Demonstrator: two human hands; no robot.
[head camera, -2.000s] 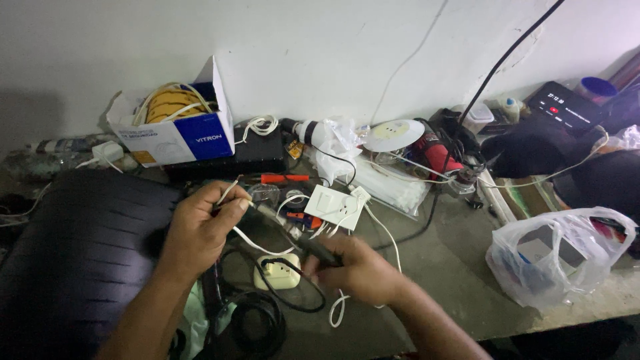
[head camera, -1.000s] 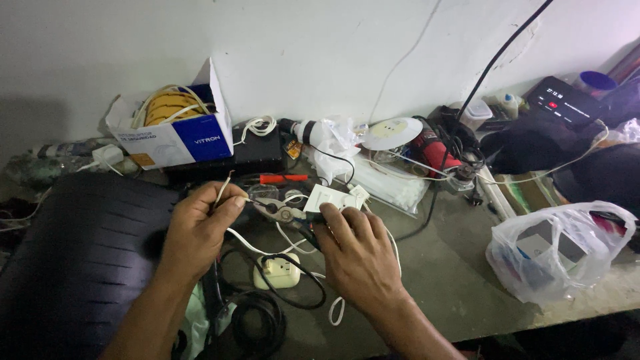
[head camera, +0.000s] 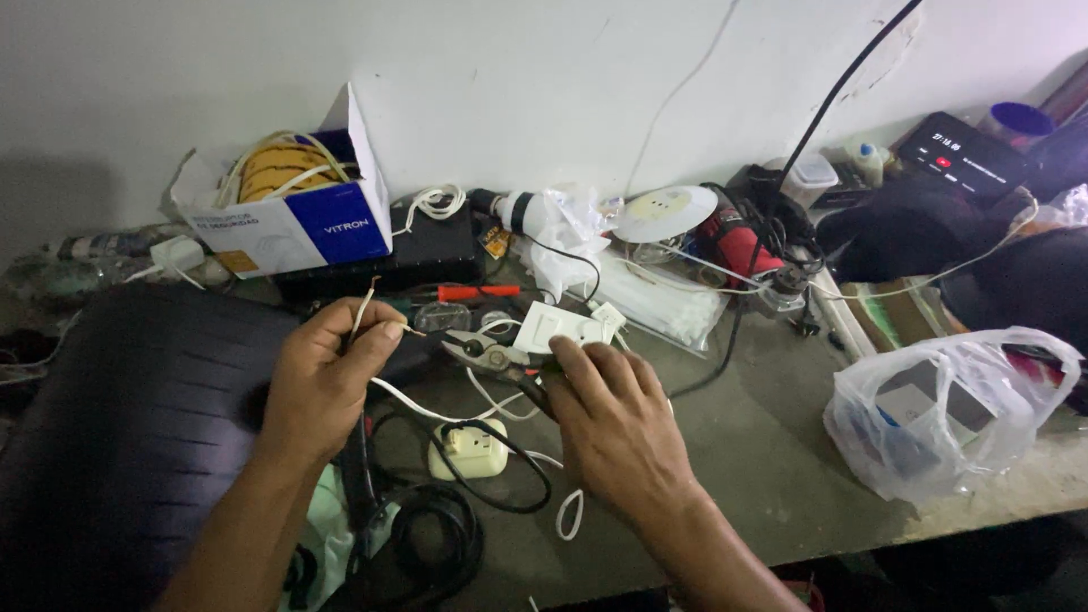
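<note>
My left hand (head camera: 336, 365) pinches a white two-strand electrical wire (head camera: 365, 308) between thumb and fingers; one bare end points up, the other points right toward the pliers. My right hand (head camera: 608, 416) is closed on the handles of a pair of pliers (head camera: 493, 355), whose jaws stand apart just right of the bare wire end, not touching it. Behind the right fingers lies a white wall plate (head camera: 561, 327) with a switch and a socket. A cream socket block (head camera: 467, 449) sits on the worktop below the pliers, with a black cable looping over it.
A cardboard box (head camera: 289, 223) with a yellow coil stands at the back left, beside a black case (head camera: 438, 246). A dark ribbed object (head camera: 144, 442) fills the left. Behind lie a red-handled screwdriver (head camera: 478, 292), bagged cable ties (head camera: 663, 302) and a red power tool (head camera: 739, 242). A plastic bag (head camera: 952, 416) sits right.
The plier jaws were at the wire beside my left fingers; they have moved away to the right and now stand apart. Two bare wire ends now show at my left hand.
</note>
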